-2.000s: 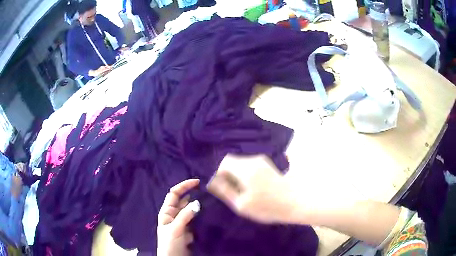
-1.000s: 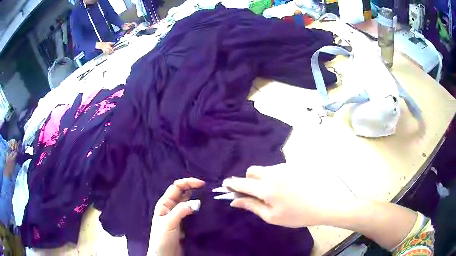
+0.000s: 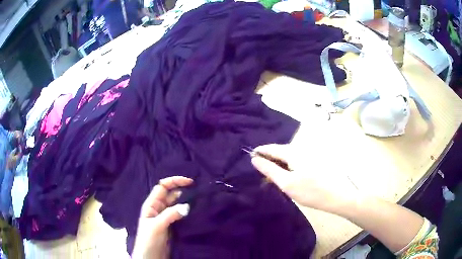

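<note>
A large dark purple garment (image 3: 202, 106) lies gathered over the middle of the table. My left hand (image 3: 164, 212) is at the lower centre on the garment, thumb and fingertips bent towards each other with dark cloth between them. My right hand (image 3: 299, 174) is to its right, above the garment, closed around small snips (image 3: 248, 150) whose thin pale blades point to the upper left. A short pale thread-like strip (image 3: 221, 183) shows on the purple cloth between my hands.
A printed garment with pink patches (image 3: 55, 121) lies at the left. A white bag (image 3: 383, 115) with strap loops and a bottle (image 3: 396, 38) stand at the right. The table edge (image 3: 430, 169) curves at the right. People are partly visible at the left.
My right hand has moved up and right, away from my left hand, with the snips. My left hand has shifted slightly left. The pale strip now shows on the cloth.
</note>
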